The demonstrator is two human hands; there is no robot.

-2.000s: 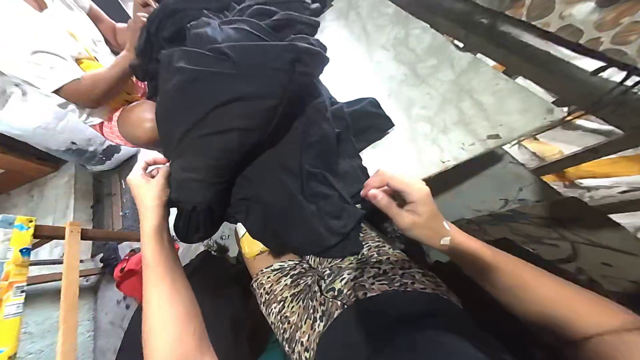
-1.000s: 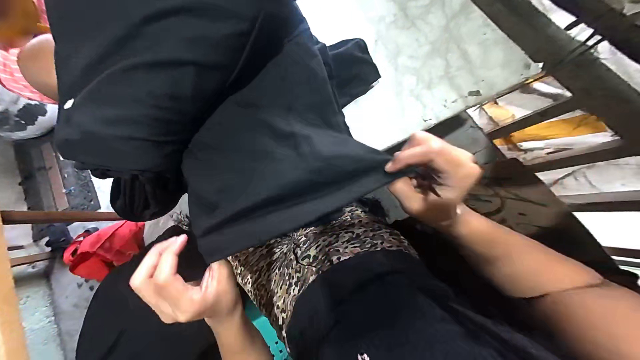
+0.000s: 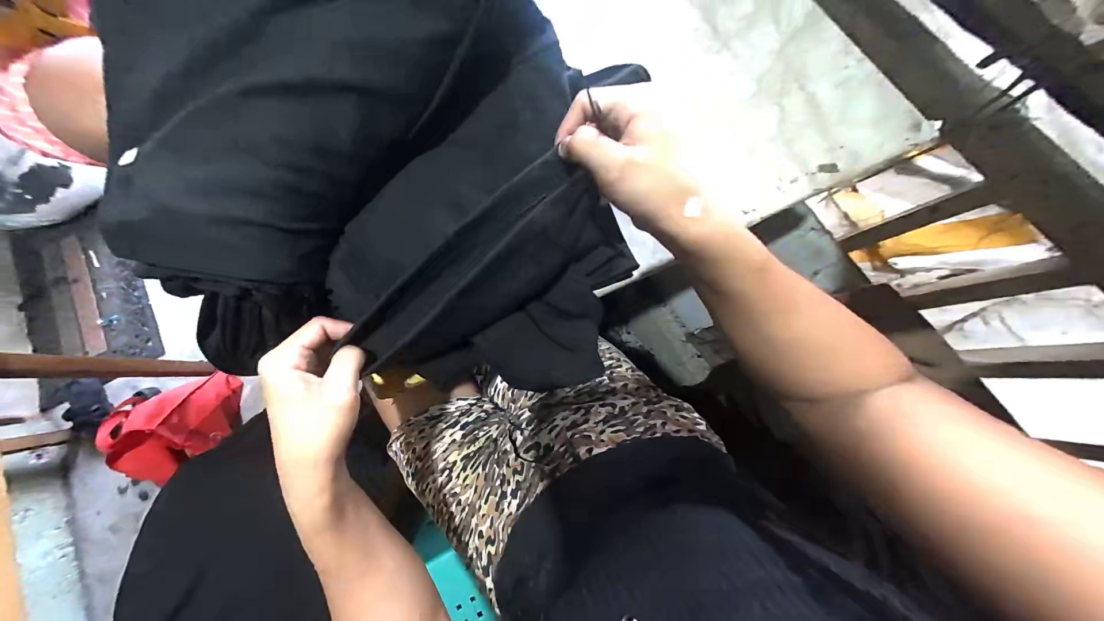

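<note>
A black cloth garment point(image 3: 483, 233) is stretched slantwise above my lap. My left hand point(image 3: 315, 371) pinches its lower-left edge between thumb and fingers. Farther up and to the right, my right hand point(image 3: 617, 142) grips the other end of the same edge, and a small dark item, too unclear to name, shows between its fingers. Loose folds hang between the hands over my patterned shorts. More black cloth point(image 3: 233, 129), piled up, lies beyond the garment at the upper left, with a small white spot on it.
A pale worn tabletop point(image 3: 776, 95) lies behind my right hand. Wooden slats point(image 3: 975, 285) stand at the right. A red cloth bag point(image 3: 172, 427) is on the floor at left, near a wooden bar point(image 3: 103, 366). Another person's bare knee point(image 3: 69, 95) shows at the upper left.
My right hand has moved up and away from my lap, with the garment's edge in it. My left hand, apart from the edge a second ago or barely at it, now pinches it.
</note>
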